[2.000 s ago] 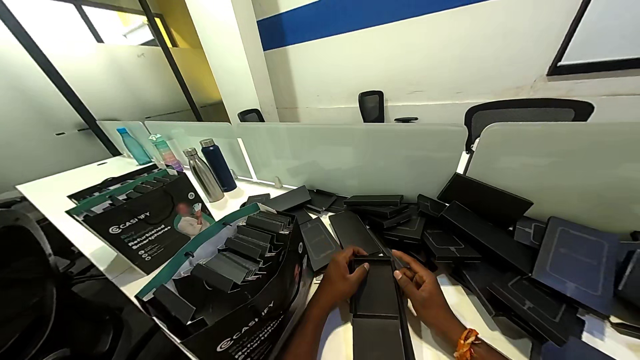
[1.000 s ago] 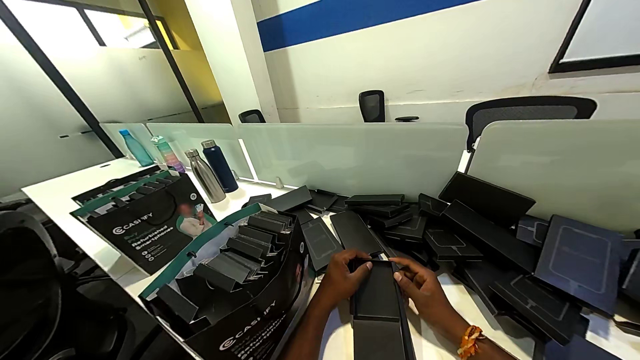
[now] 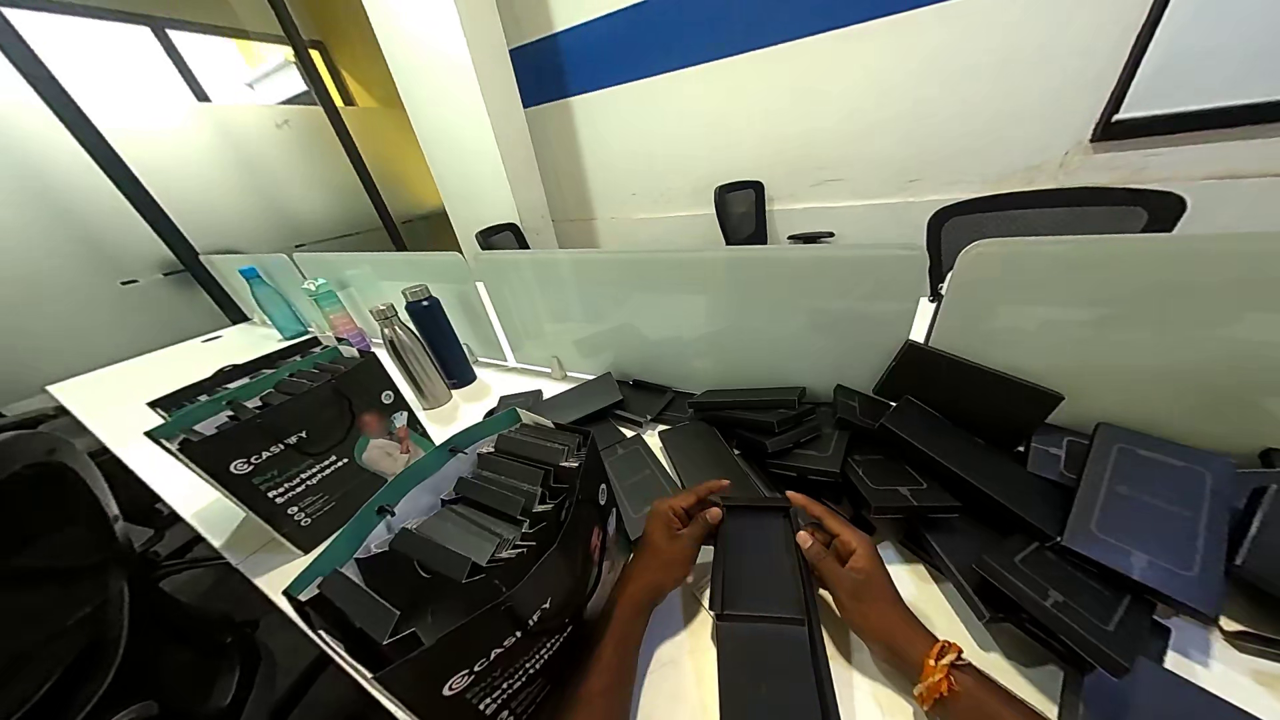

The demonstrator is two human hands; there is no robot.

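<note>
An unfolded black cardboard box (image 3: 762, 565) lies lengthwise in front of me, its lower part running out of the bottom edge of the view. My left hand (image 3: 672, 540) pinches its far left corner between thumb and fingers. At the far right corner, my right hand (image 3: 845, 560) holds the box's side edge, with an orange thread band on the wrist. Just beyond the fingers lies another flat black box (image 3: 705, 458). To the left stands a black paper carrier bag (image 3: 520, 620) packed with folded black boxes (image 3: 450, 535).
Many black boxes (image 3: 1150, 510) are heaped at the right, up against the frosted desk divider (image 3: 690, 315). A second filled carrier bag (image 3: 300, 450) stands farther left. Behind it are a steel bottle (image 3: 412, 358), a navy bottle (image 3: 440, 335) and two coloured bottles (image 3: 272, 303). Mesh chairs stand beyond the divider.
Both hands stay at the far end of the box, and their fingers have shifted slightly. The fingers were closer together one second ago and are now spread to the two corners.
</note>
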